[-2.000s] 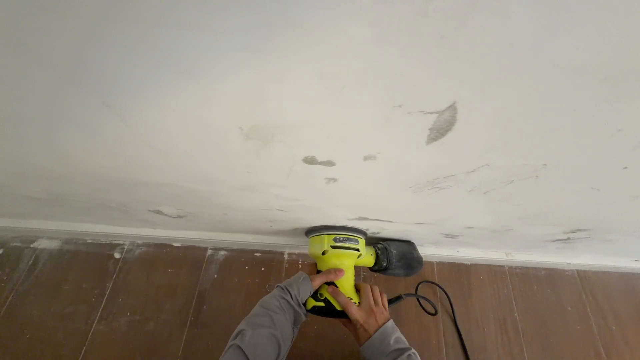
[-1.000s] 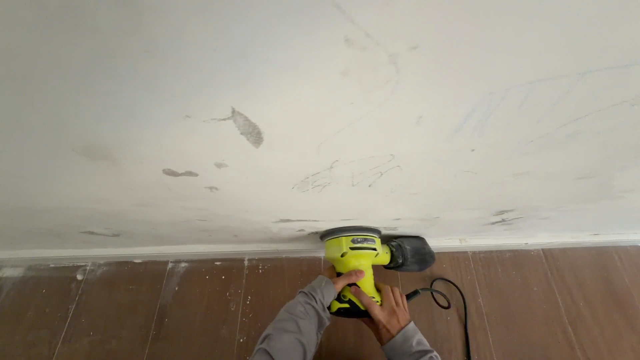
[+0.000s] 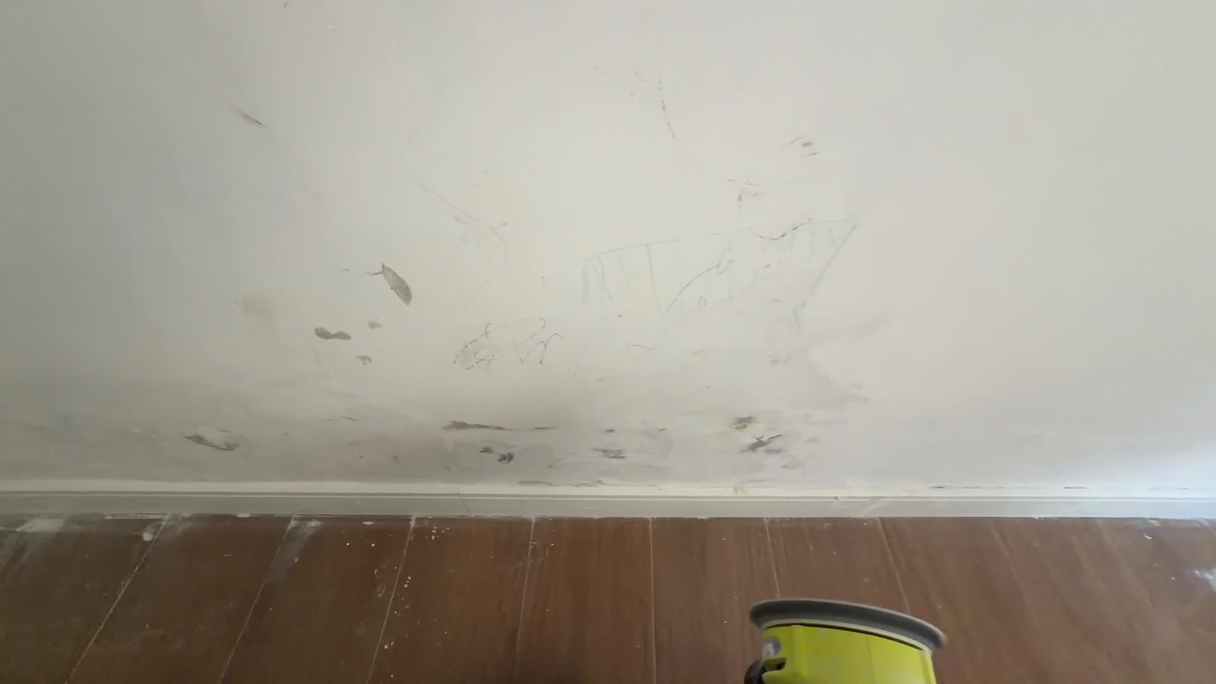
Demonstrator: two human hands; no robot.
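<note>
The top of a green-yellow random orbital sander (image 3: 845,654) shows at the bottom edge, right of centre, its round grey pad turned toward the wall and apart from it. The rest of the tool is cut off by the frame, and neither my left hand nor my right hand can be seen. Ahead stands a white painted wall (image 3: 608,171) with pencil-like scribbles, dark scuffs low down, and a chipped grey patch (image 3: 396,284) left of centre.
A white baseboard (image 3: 608,504) runs along the foot of the wall. Below it lies a brown plank-look floor (image 3: 589,598) with pale seams, white specks and dusty smears, mostly at the left.
The sander has come away from the low part of the wall, back over the floor. Both hands, earlier on the sander, have left the view. The view takes in more wall.
</note>
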